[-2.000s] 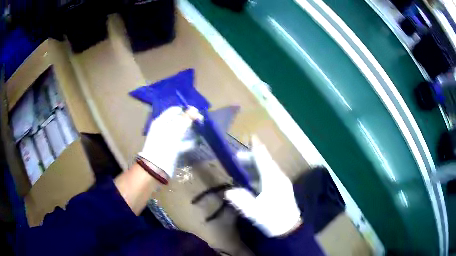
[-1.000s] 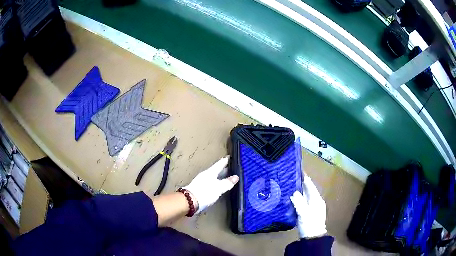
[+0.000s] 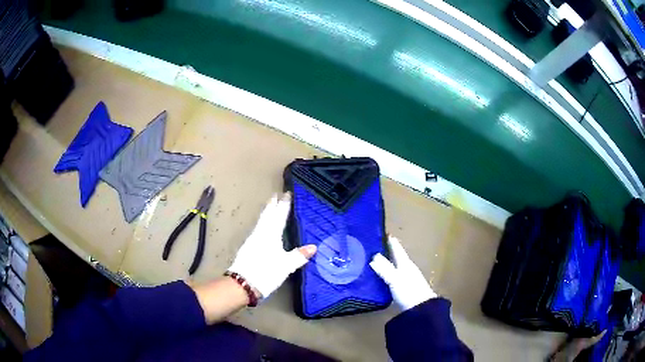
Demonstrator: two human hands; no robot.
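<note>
A black speaker cabinet (image 3: 338, 180) with a blue grille (image 3: 318, 226) on its front lies face up on the tan bench in front of me. A round mark shows on the grille. My left hand (image 3: 267, 247), in a white glove with a bare thumb tip, is at the cabinet's left side, thumb on the grille. My right hand (image 3: 404, 274), also gloved, grips the right side, thumb at the grille's edge. The fingers at the sides are partly hidden. Diagonal cutters (image 3: 201, 212) lie to the left.
A loose blue grille (image 3: 95, 148) and a grey reverse-side grille (image 3: 145, 170) overlap at the left. Blue-fronted speakers (image 3: 551, 265) stand at the right; black cabinets (image 3: 35, 71) at the far left. The green conveyor (image 3: 318, 78) runs behind. A carton with pale packs (image 3: 14, 276) is lower left.
The view has shifted slightly. My left hand has moved onto the cabinet's left side, its thumb now on the grille. My right hand remains at the right side. Earlier, both hands handled a blue grille.
</note>
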